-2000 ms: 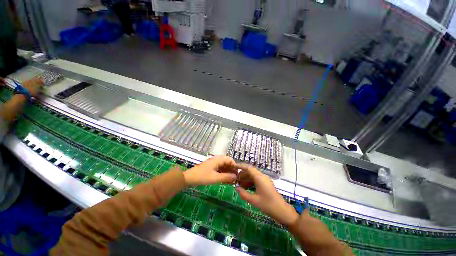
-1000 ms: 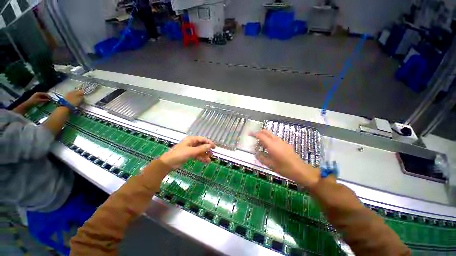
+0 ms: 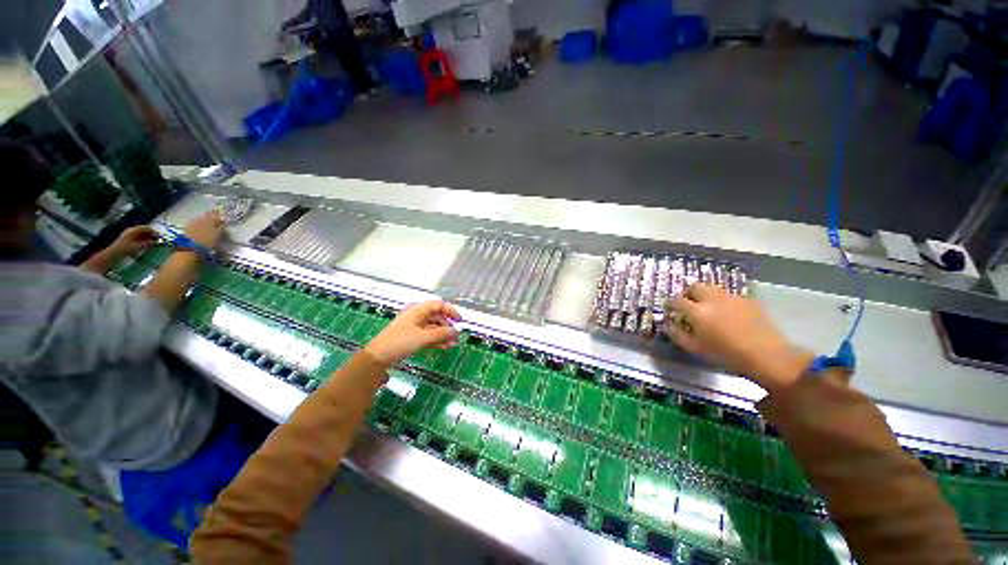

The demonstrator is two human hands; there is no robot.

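Observation:
Green circuit board panels (image 3: 542,386) lie edge to edge on the line in front of me. My left hand (image 3: 418,331) hovers over their back edge, thumb and fingertips close together; whether a small part is between them cannot be told. The full component tray (image 3: 630,289), with rows of shiny silver pieces, lies on the shelf behind the boards. My right hand (image 3: 707,320) is over this tray's right part, fingertips down among the pieces; whether it grips one is hidden. The empty component tray (image 3: 503,274) lies left of the full one. A blue wrist strap (image 3: 837,359) is on my right wrist.
A neighbouring worker (image 3: 100,342) sits at the left, hands at the line. Another clear tray (image 3: 321,236) lies on the shelf there. A blue cord (image 3: 837,166) hangs down to my wrist strap. A dark phone-like rectangle (image 3: 978,340) and a small white box (image 3: 947,260) are at right.
My right hand has moved from between the trays onto the full tray's right part. My left hand stays over the boards' back edge. The view has shifted, showing more of the neighbouring worker.

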